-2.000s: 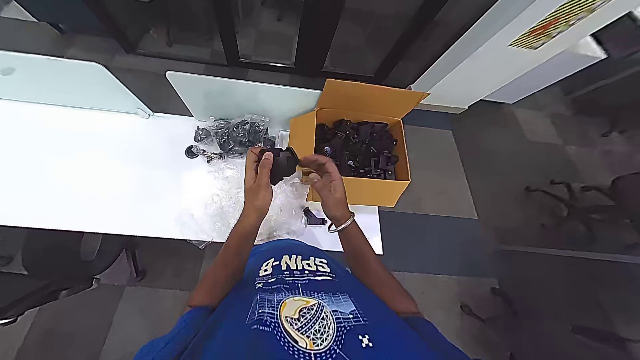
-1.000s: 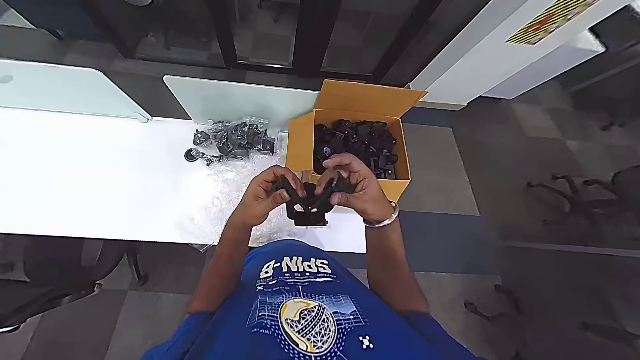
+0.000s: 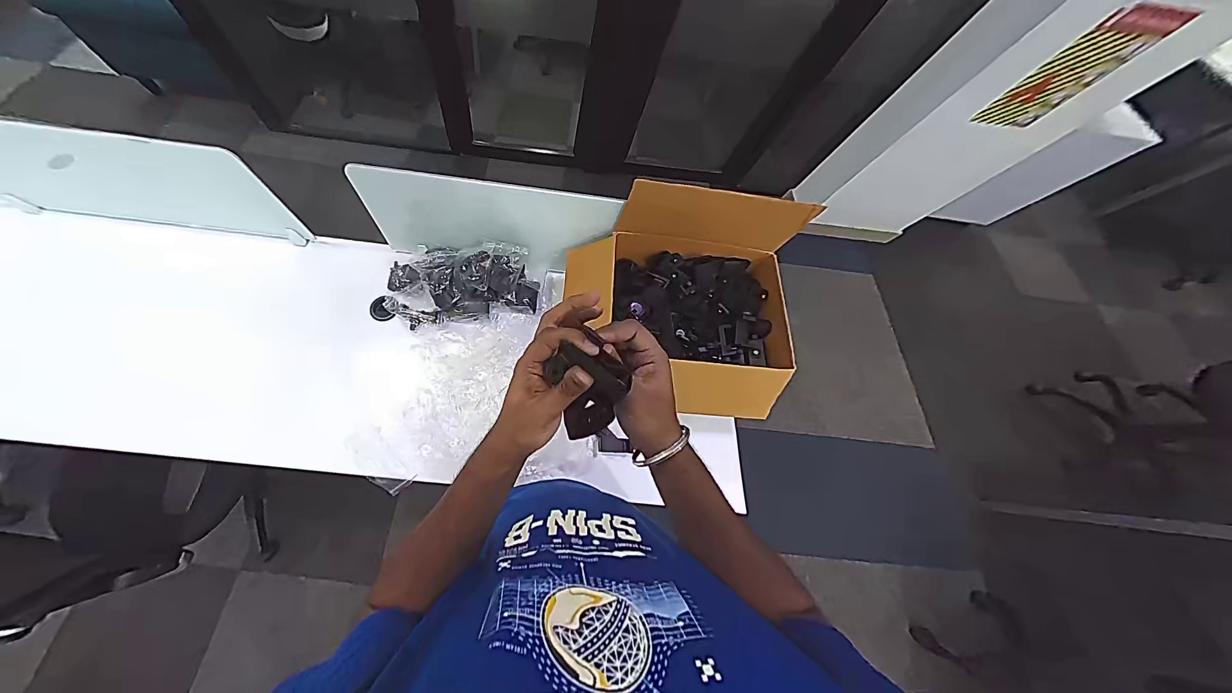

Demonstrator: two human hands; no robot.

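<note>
A black plastic part (image 3: 595, 377) with a ring-like lower end is gripped between my two hands, above the desk's right end. My left hand (image 3: 549, 380) holds it from the left, thumb on its near side. On the other side my right hand (image 3: 643, 375), with a silver bangle at the wrist, has its fingers on the part; their tips are partly hidden. Just right of my hands stands an open cardboard box (image 3: 736, 387), filled with black plastic parts (image 3: 703, 308). The exact kind of part cannot be told.
Black parts in clear bags (image 3: 467, 281) lie toward the back of the white desk (image 3: 173, 337), near a small round black piece (image 3: 382, 308). Crumpled clear plastic bags (image 3: 433, 390) cover the desk left of my hands. Glass partitions (image 3: 481, 207) line its back edge; an office chair (image 3: 115, 529) stands in front.
Both hands, with the black part between them, have moved up and away from my body, closer to the box's left side. The part is turned differently in my fingers.
</note>
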